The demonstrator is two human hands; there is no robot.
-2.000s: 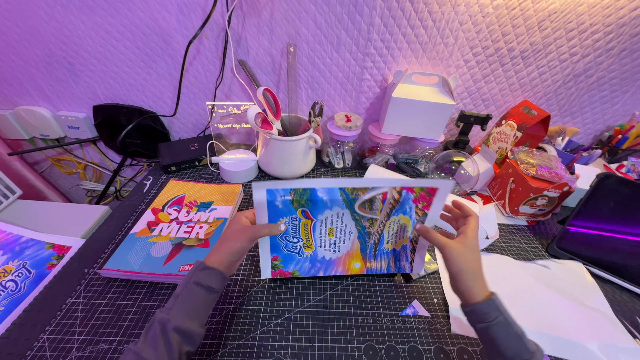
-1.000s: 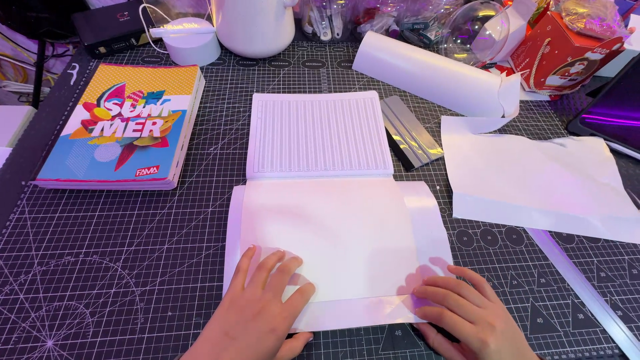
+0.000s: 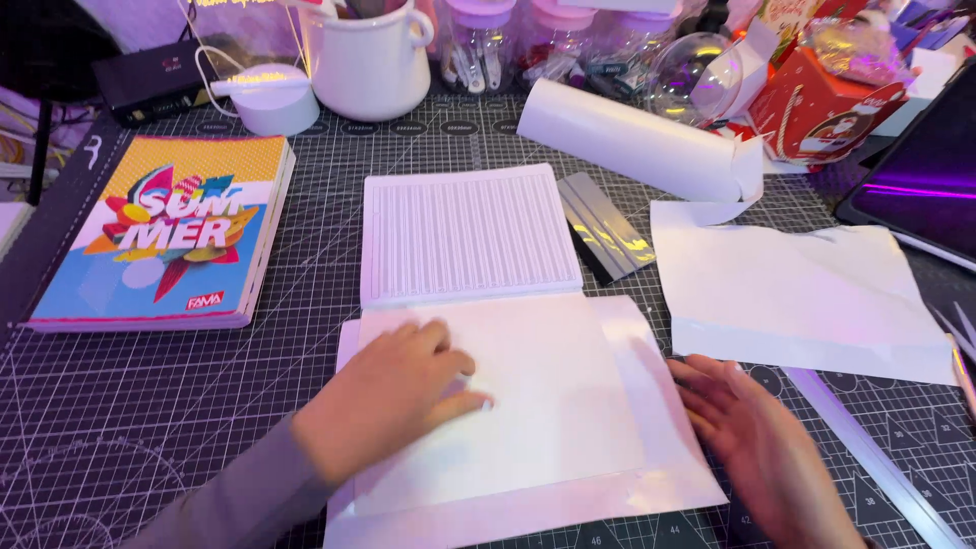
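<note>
A notebook with a lined page (image 3: 469, 236) lies spread on the cutting mat. Its blank white inside cover (image 3: 534, 381) lies toward me, over a larger white sheet (image 3: 534, 507) that sticks out at the sides and the near edge. My left hand (image 3: 404, 381) is over the left part of the cover, fingers bent and blurred, with nothing seen in it. Beside the sheet's right edge is my right hand (image 3: 740, 427), fingers apart; whether they touch the edge I cannot tell. A grey flat squeegee (image 3: 606, 225) lies right of the lined page.
Printed booklets (image 3: 164, 236) are stacked at left. Behind stand a white enamel mug (image 3: 374, 69), lidded jars (image 3: 476, 53) and a red gift box (image 3: 823, 107). A white roll (image 3: 633, 145), a loose sheet (image 3: 801, 290), a metal ruler (image 3: 877, 457) and a tablet (image 3: 923, 168) lie at right.
The printed cover held up two seconds ago is out of sight. Since one second ago, my left hand has moved up over the inside cover and my right hand up along the sheet's right side.
</note>
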